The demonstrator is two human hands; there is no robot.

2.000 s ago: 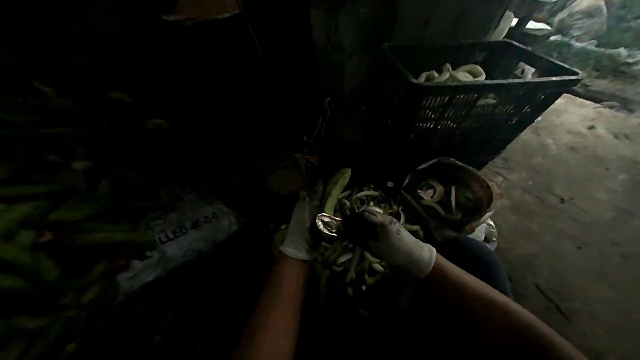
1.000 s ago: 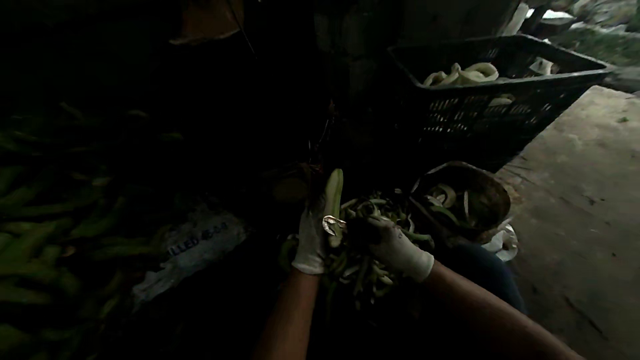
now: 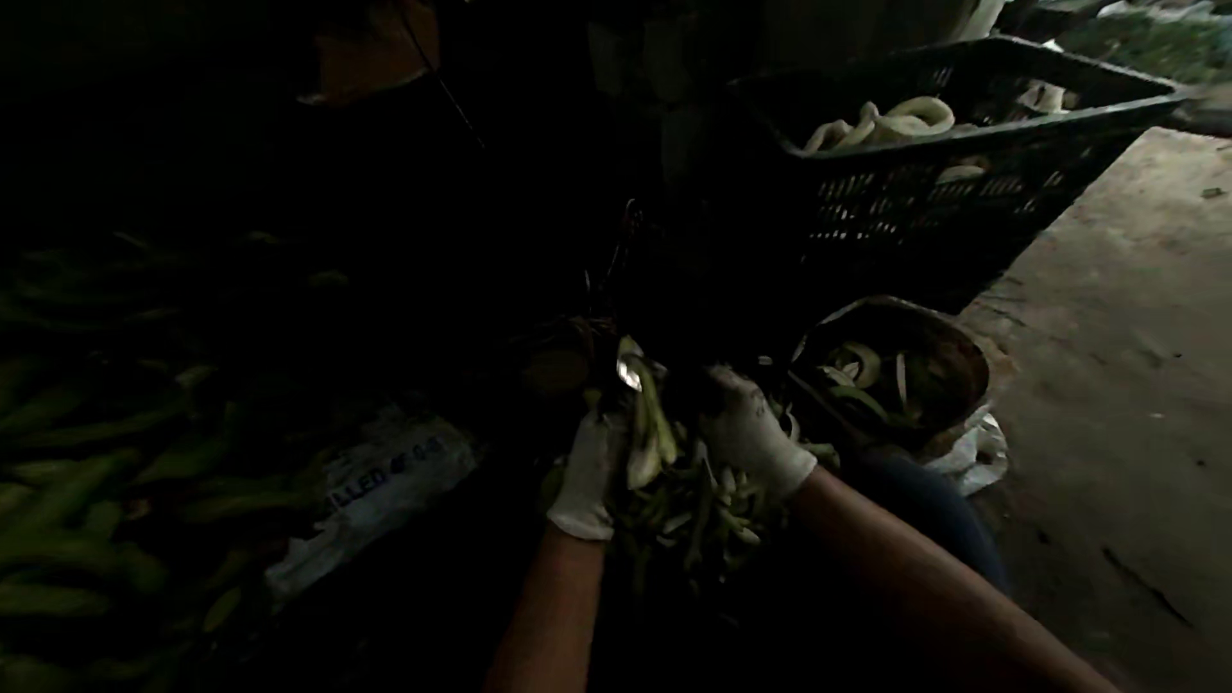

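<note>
My left hand point(image 3: 589, 474), in a pale glove, is closed around a green banana or plantain point(image 3: 647, 448) that is partly peeled, with strips of peel along it. At the fruit's upper part a shiny metal blade or peeler point(image 3: 629, 372) catches the light. My right hand point(image 3: 749, 423), in a dirty pale glove, is closed just right of the fruit; its fingers are in shadow, and whether it holds the metal tool's handle cannot be made out. Below both hands lies a heap of cut peel strips point(image 3: 717, 510).
A black plastic crate point(image 3: 924, 207) holding pale peeled fruit point(image 3: 905, 123) stands at the upper right. Nearer is a round container point(image 3: 967, 361) with some pieces inside. Green bananas or plantains point(image 3: 67, 520) pile up at left, beside a printed sack point(image 3: 380, 491). Concrete floor point(image 3: 1116, 385) runs along the right.
The fruit stood upright between my hands one second ago; now loose strips hang along it. The metal tool has moved up toward the fruit's top.
</note>
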